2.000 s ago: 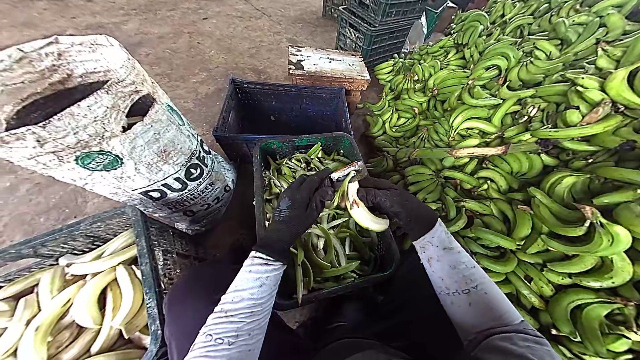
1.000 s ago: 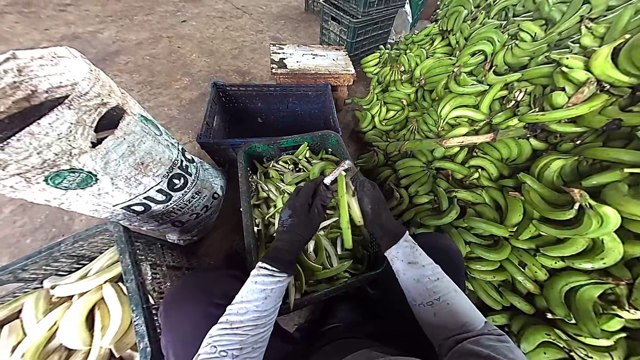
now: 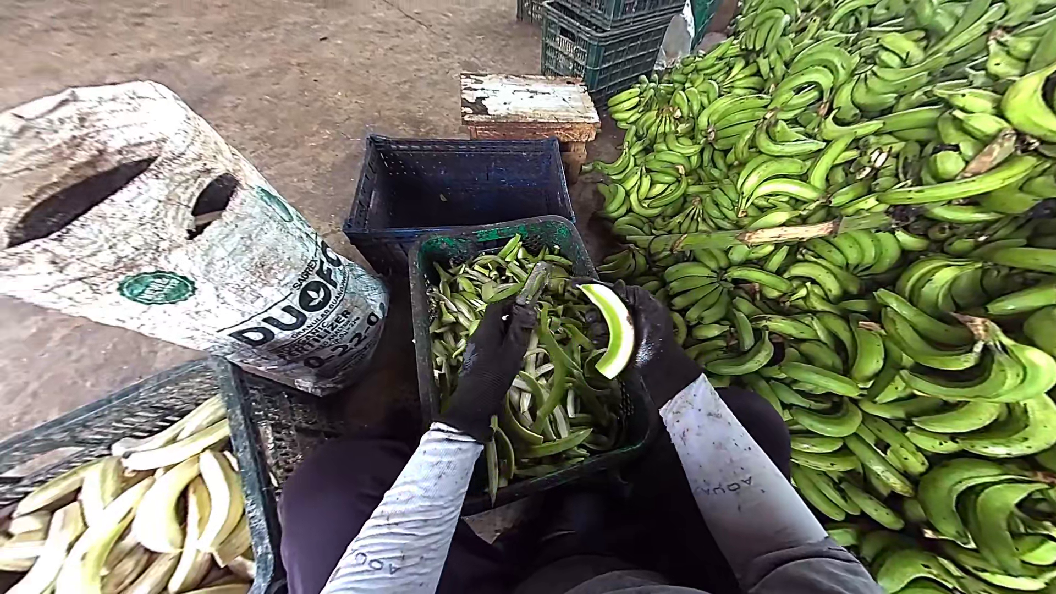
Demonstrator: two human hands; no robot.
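Note:
Black gloves cover both hands. My left hand (image 3: 491, 359) grips a short, dirty tool handle (image 3: 535, 282) over the crate of peels; its working end cannot be made out. To its right, my right hand (image 3: 656, 338) holds a partly peeled green plantain (image 3: 612, 330), with pale flesh and a strip of green skin showing. Beneath both hands is a dark green plastic crate (image 3: 421, 330) filled with cut plantain peels (image 3: 561, 396). Peeled plantains (image 3: 165, 511) lie in another dark crate (image 3: 239, 462) at the lower left.
A blue plastic crate (image 3: 462, 227) stands just beyond the peel crate. A white woven fertilizer sack (image 3: 206, 223) leans at the left. Green plantains (image 3: 825, 330) are heaped along the right. A worn wooden stool (image 3: 532, 107) and stacked crates (image 3: 606, 45) stand farther back.
My hands have moved apart from where they were together on a plantain. The plantain in my right hand now shows a broad pale face, and the tool is off it.

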